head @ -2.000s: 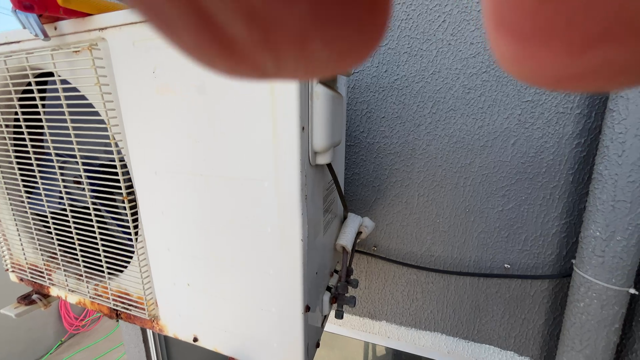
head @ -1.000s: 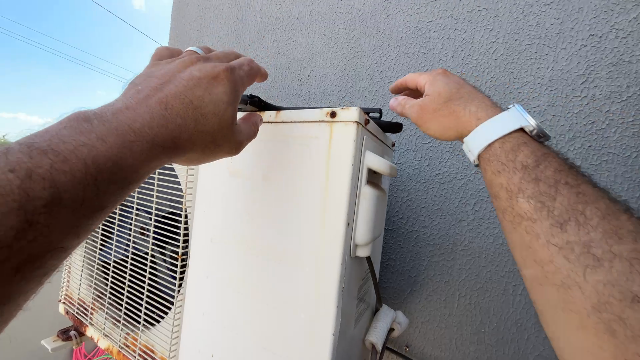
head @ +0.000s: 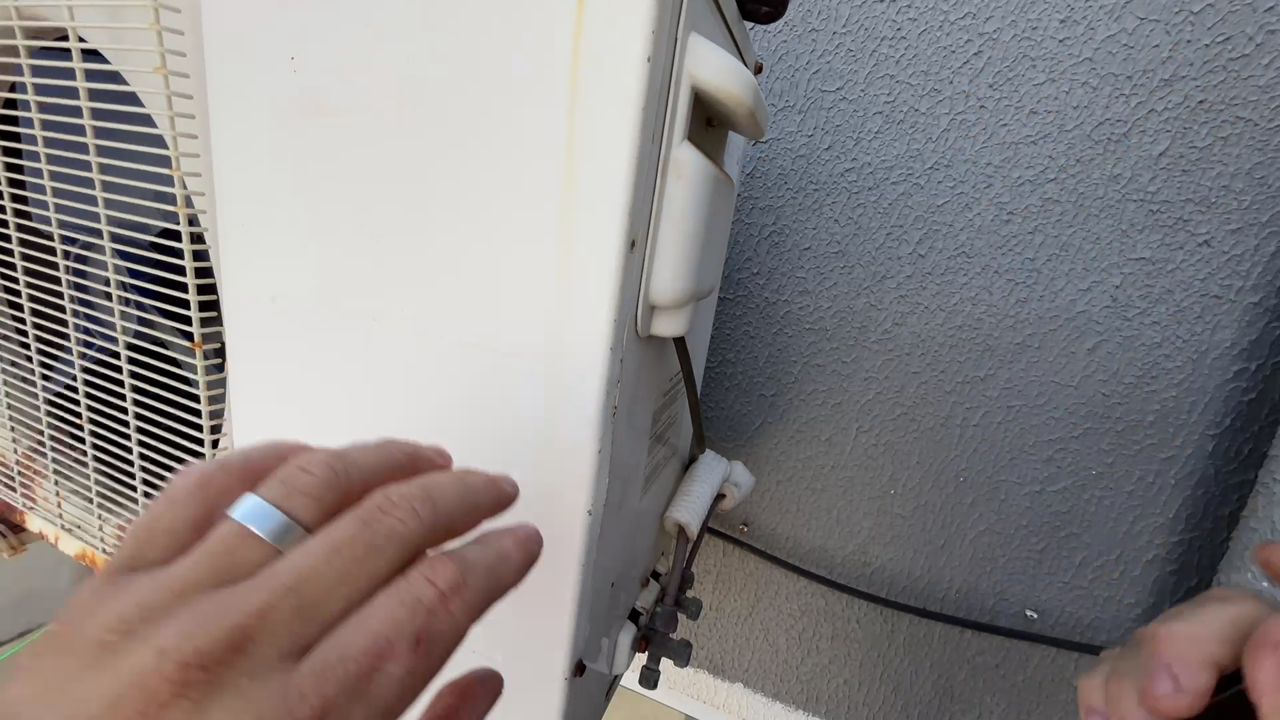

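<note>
My left hand [head: 310,580], with a silver ring, is spread in front of the white casing of an air conditioner outdoor unit [head: 410,230]; nothing is held in it. Only part of my right hand [head: 1190,650] shows at the lower right edge, fingers curled, a dark bit beside them; whether it holds something cannot be told. The unit's side carries a white plastic cover [head: 690,220], from which a dark cable [head: 690,395] runs down to white pipe insulation [head: 697,495]. Below that sit the service valves [head: 665,630].
A rusty fan grille [head: 110,250] is on the left. Behind the unit stands a grey textured wall [head: 1000,250], crossed low down by a black cable [head: 900,605]. At the right edge is a grey pipe [head: 1255,520]. A dark object [head: 763,10] pokes out at the top.
Both hands, raised near the unit's top edge a second ago, are now low in the view, left and right. The view has tilted down and come closer.
</note>
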